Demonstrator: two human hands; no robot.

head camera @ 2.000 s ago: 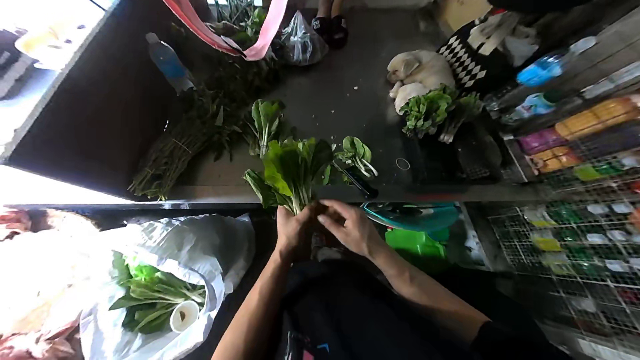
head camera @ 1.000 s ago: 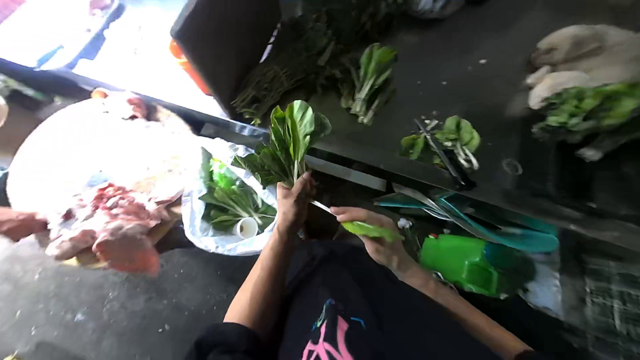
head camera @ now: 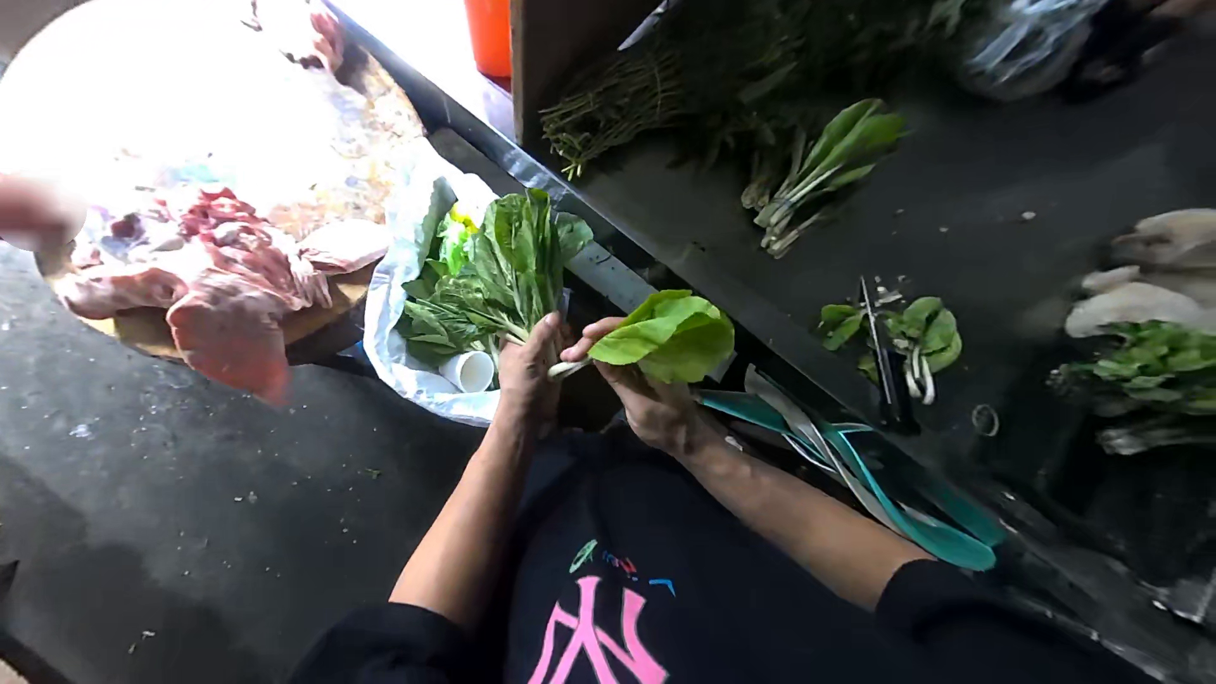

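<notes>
My left hand (head camera: 528,373) grips a bunch of leafy greens (head camera: 521,249) by its stems, over the edge of a white plastic bag (head camera: 385,318). Just right of it, my right hand (head camera: 646,394) holds a separate bright green leafy stalk (head camera: 665,337) with a white stem end near my left hand. More greens (head camera: 427,328) and a white cup-like object (head camera: 468,371) lie in the bag. On the dark table rest a bundle of greens (head camera: 822,176) and a knife (head camera: 885,361) with a dark handle among small leaves (head camera: 931,334).
Pieces of raw meat (head camera: 233,271) lie on a round wooden block (head camera: 380,123) at left, with a blurred hand (head camera: 33,211) beside them. A puppy (head camera: 1154,271) lies at the table's right, near more greens (head camera: 1159,366). Teal straps (head camera: 864,475) hang below the table edge (head camera: 703,256).
The view has swung left, bringing in the meat block. My right hand, earlier against the bunch, now holds a separate leafy stalk. The bunch in my left hand has come over the bag.
</notes>
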